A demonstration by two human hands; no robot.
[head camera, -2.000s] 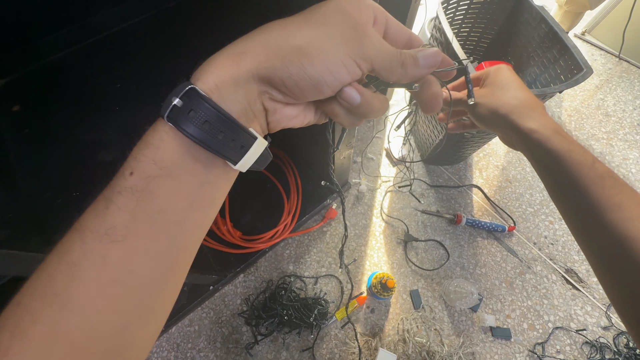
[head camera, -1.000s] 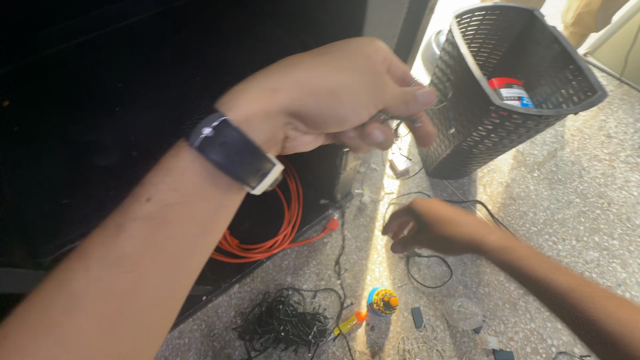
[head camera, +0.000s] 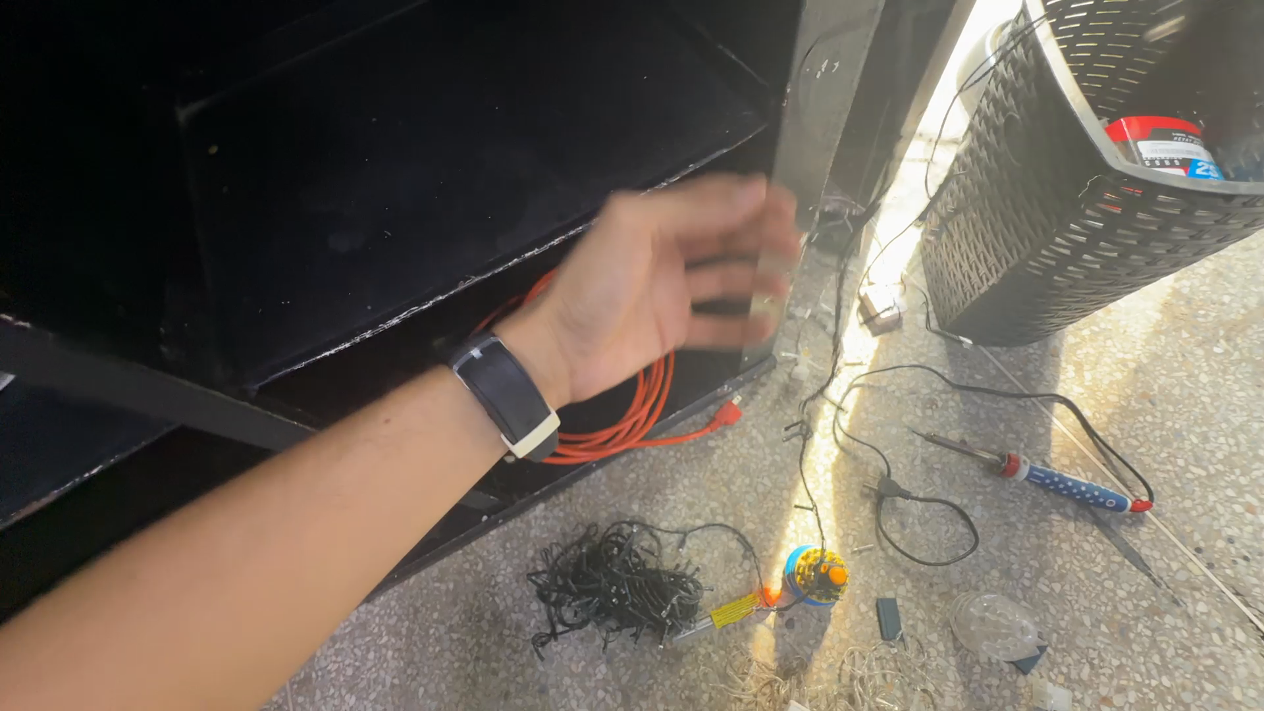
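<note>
My left hand (head camera: pixel 671 272), blurred and wearing a dark wristband, is spread with nothing in it, above a coil of orange extension cord (head camera: pixel 632 425). My right hand is out of the frame. A dark wire (head camera: pixel 837 336) hangs or lies to the right of my left hand and runs down towards a small blue and yellow container (head camera: pixel 818 575). Left of that container lie a yellow-handled screwdriver (head camera: pixel 736 610) and a tangled bundle of dark string-light wire (head camera: pixel 617 588). A soldering iron (head camera: pixel 1076 487) with a blue, white-dotted handle rests on the floor, its cord trailing beside it.
A dark woven plastic basket (head camera: pixel 1027 197) stands at the upper right, holding a red, white and blue package (head camera: pixel 1165 146). A black panel (head camera: pixel 474 148) and its frame fill the upper left. A clear plastic piece (head camera: pixel 995 624) and pale loose strands (head camera: pixel 869 681) lie on the speckled floor.
My left hand has opened its fingers, which were pinched around thin wire. My right hand, earlier by the basket and then lower over the floor, has left the frame.
</note>
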